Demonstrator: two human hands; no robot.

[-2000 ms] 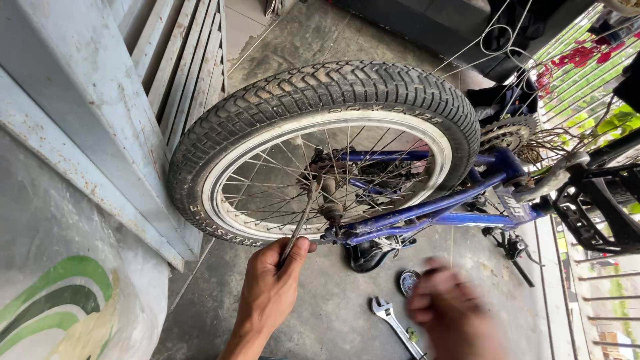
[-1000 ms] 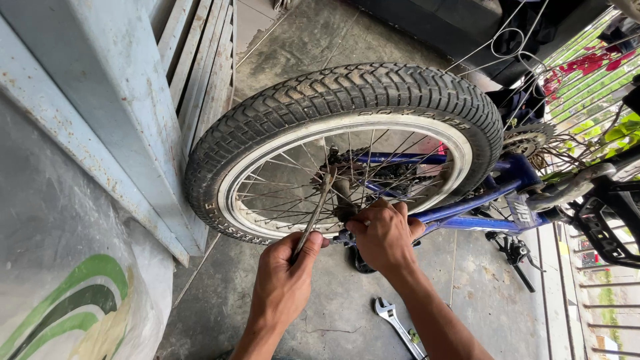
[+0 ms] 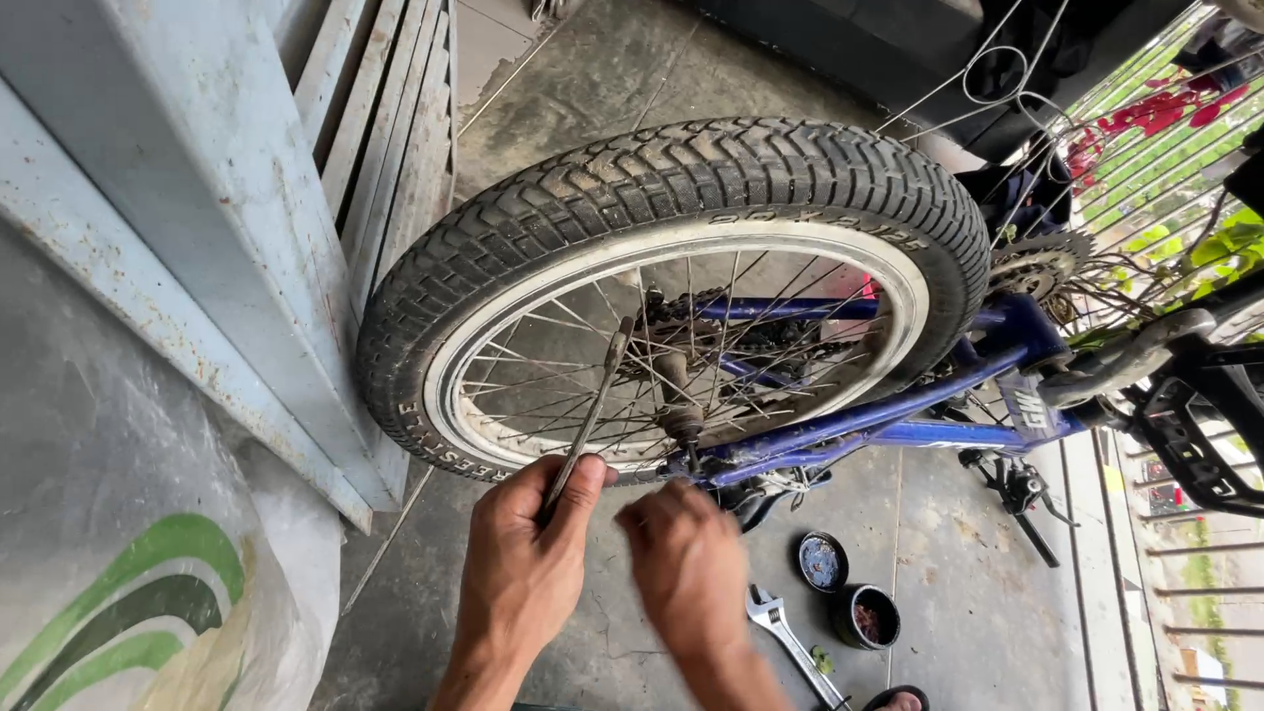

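My left hand (image 3: 538, 543) grips a slim metal wrench (image 3: 585, 425), whose far end lies across the spokes near the hub. My right hand (image 3: 686, 568), blurred, is just below the frame's rear end with its fingers curled; whether it holds anything cannot be told. Above both hands is the bicycle's wheel, with a knobby black tire (image 3: 691, 173) and a white rim (image 3: 583, 272). The rusty hub (image 3: 679, 400) meets the end of the blue frame (image 3: 839, 425), and the sprockets are partly hidden behind the spokes.
An adjustable wrench (image 3: 790, 632) lies on the concrete floor beside two small round containers (image 3: 822, 561), one holding brownish matter. A grey metal post (image 3: 227, 227) stands left of the wheel, and a plastic sack (image 3: 128, 592) is at lower left. Handlebar parts and a barred railing (image 3: 1205, 592) are at right.
My right hand reached in from the lower right to the frame's end by the hub, then drew back slightly toward me. My left hand has kept its grip on the metal wrench.
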